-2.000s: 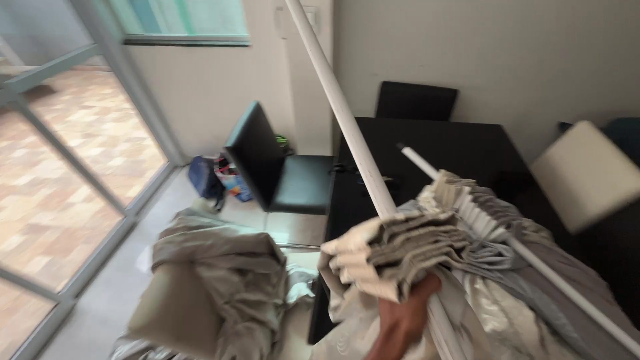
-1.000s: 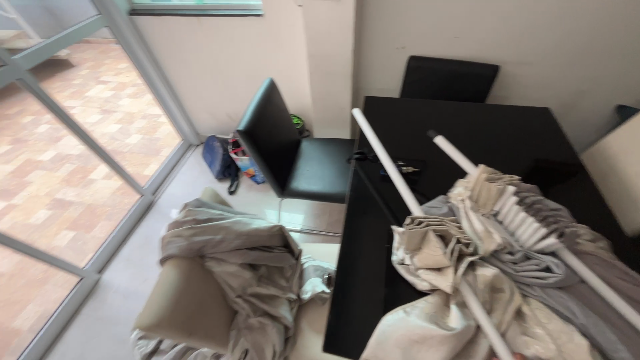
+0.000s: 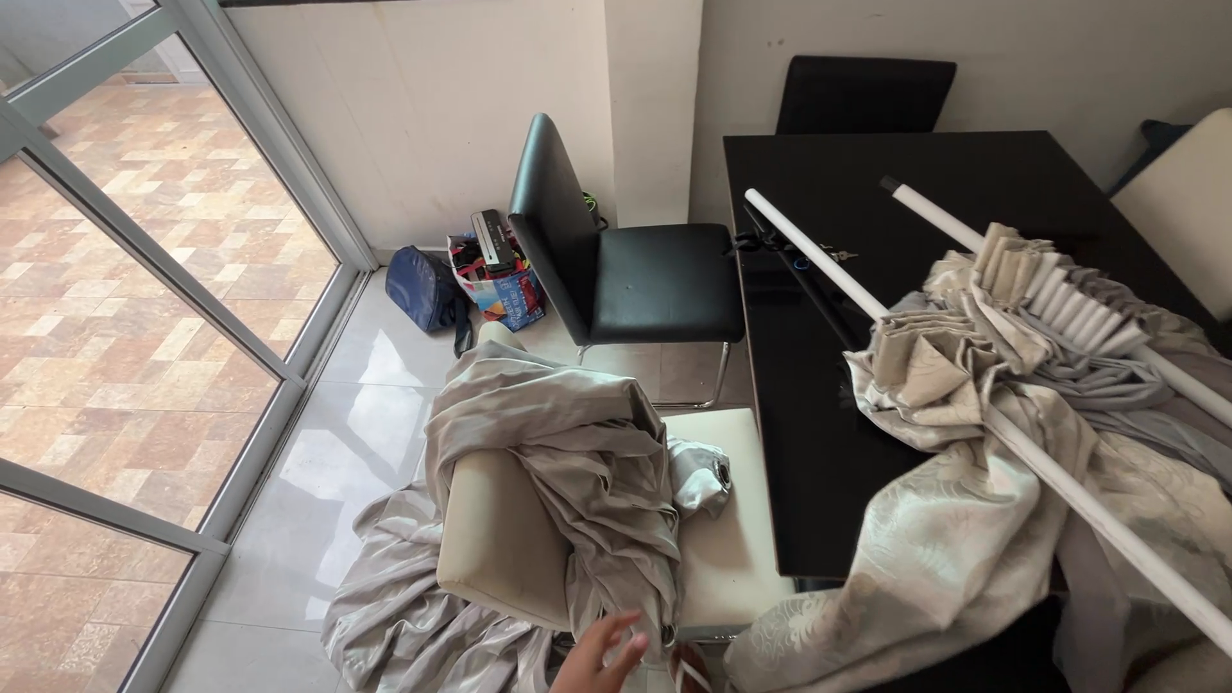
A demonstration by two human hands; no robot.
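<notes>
My left hand [image 3: 602,654] reaches in at the bottom edge, its fingers apart and holding nothing, just below a grey curtain [image 3: 549,404] draped over the back of a cream chair [image 3: 500,529]. My right hand is out of view. On the black table [image 3: 818,510] lies a white curtain rod [image 3: 1088,500] with a bunched beige patterned curtain [image 3: 943,520] threaded on it, one part hanging over the table's near edge. Behind it, a second white rod [image 3: 943,217] carries gathered grey and beige curtains [image 3: 1078,298]. A small silvery cloth [image 3: 701,476] rests on the cream seat.
A black chair [image 3: 664,279] stands at the table's left side, another black chair [image 3: 866,91] behind it. A blue bag [image 3: 419,289] and a filled shopping bag [image 3: 500,289] sit by the wall. Keys [image 3: 842,255] lie on the table. Glass doors [image 3: 173,221] run along the left.
Two seconds ago a hand held the patterned curtain bunched on the front rod; that hand has let go. The rod's raised end has come down over the table. My left hand has appeared by the cream chair.
</notes>
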